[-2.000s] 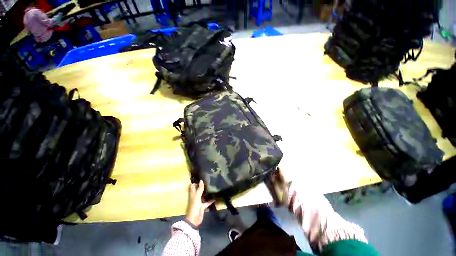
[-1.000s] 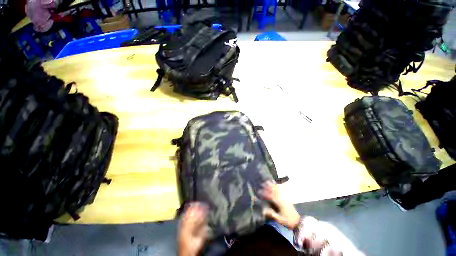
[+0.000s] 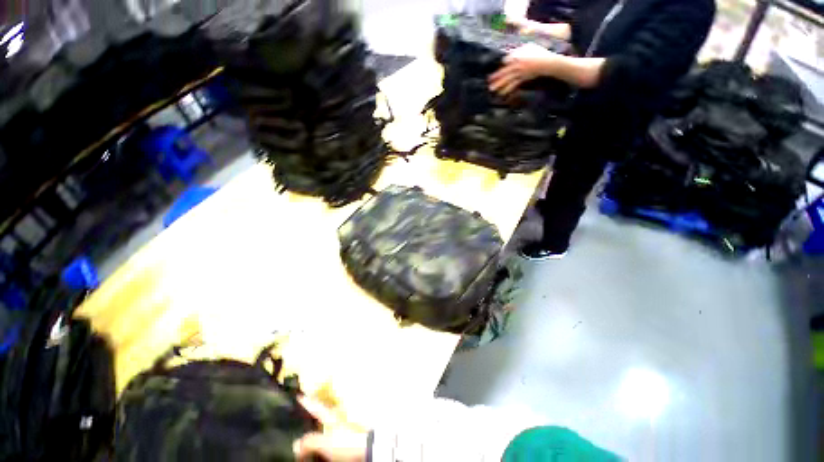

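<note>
A camouflage backpack (image 3: 212, 411) lies at the lower left, cut off by the picture's bottom edge, with short black straps at its top. My right hand (image 3: 330, 438) is at the right side of this backpack, its fingers closed on the bag's edge; it is blurred. My left hand is not in view. A second camouflage backpack (image 3: 425, 253) lies flat near the table's right edge, out of my hand's reach and untouched.
Stacked backpacks (image 3: 316, 108) stand on the far side of the wood-grain table (image 3: 244, 271). A person in dark clothes (image 3: 623, 63) stands at the right with a hand on another pile (image 3: 492, 108). More dark bags (image 3: 723, 153) lie beyond. A dark bag (image 3: 54, 388) is at the far left.
The view has turned to the right, so the backpack in front of me now shows at the lower left. My left hand has gone out of view. The other person has come into view.
</note>
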